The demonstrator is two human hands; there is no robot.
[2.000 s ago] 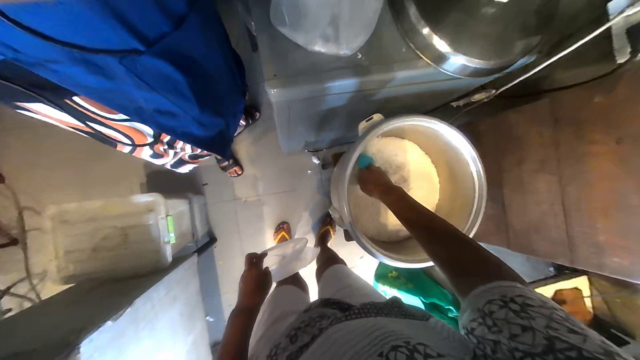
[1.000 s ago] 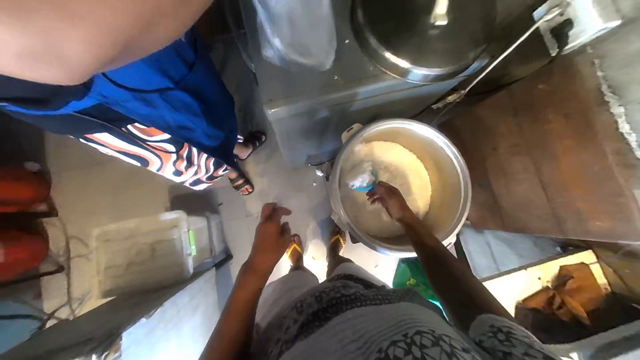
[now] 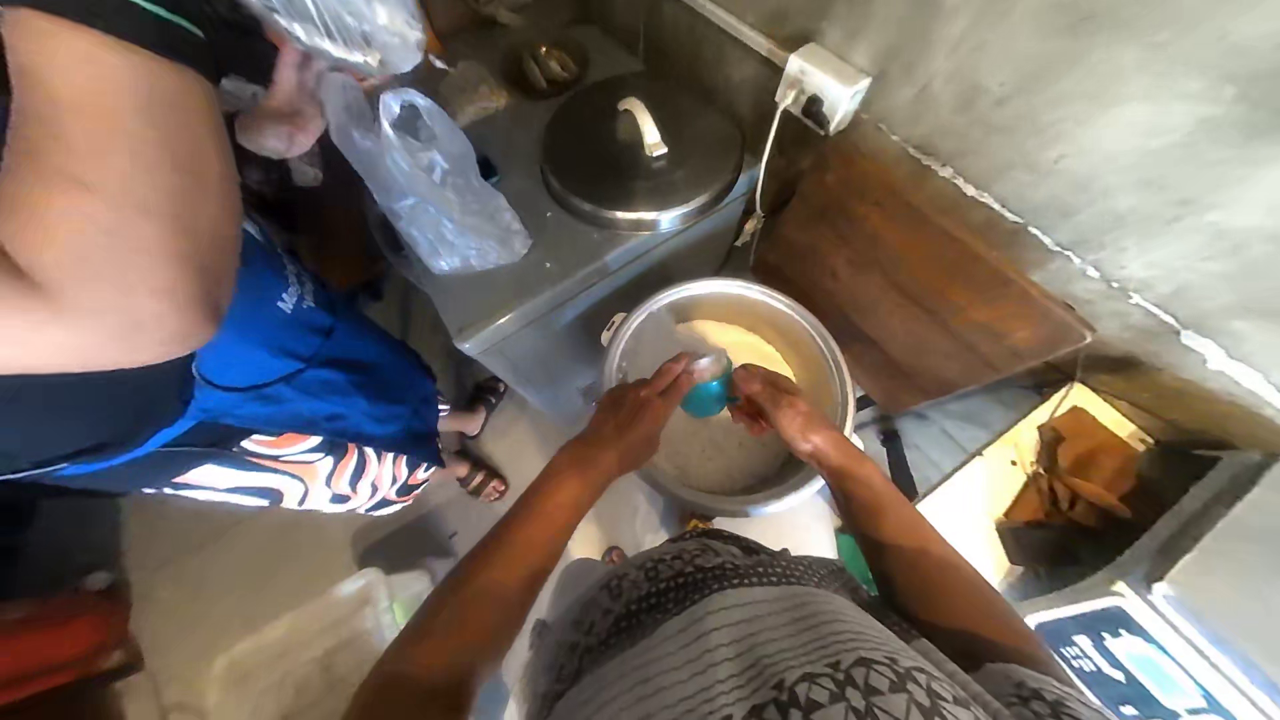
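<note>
A large metal pot point(image 3: 825, 400) with pale contents stands below me, beside the grey counter. Over its middle, my right hand point(image 3: 780, 408) grips the handle of a small teal scoop point(image 3: 707, 397), with something whitish at its top. My left hand point(image 3: 645, 405) meets the scoop from the other side, its fingertips at the rim; whether they pinch anything is unclear. A lit patch of pale yellow contents point(image 3: 745, 345) shows behind the scoop, and the near part of the pot lies in shadow.
On the counter point(image 3: 560, 290) are a dark round lid point(image 3: 640, 150) and a clear plastic bag point(image 3: 440, 190). Another person in a blue apron point(image 3: 320, 360) stands at the left, a hand point(image 3: 285, 110) near plastic bags. A brown board point(image 3: 920, 270) and a wall socket point(image 3: 825, 88) are at the right.
My left hand has moved from beside the pot to the scoop over it. Two seconds ago it held a pale, thin thing outside the pot. The view has shifted, showing more wall.
</note>
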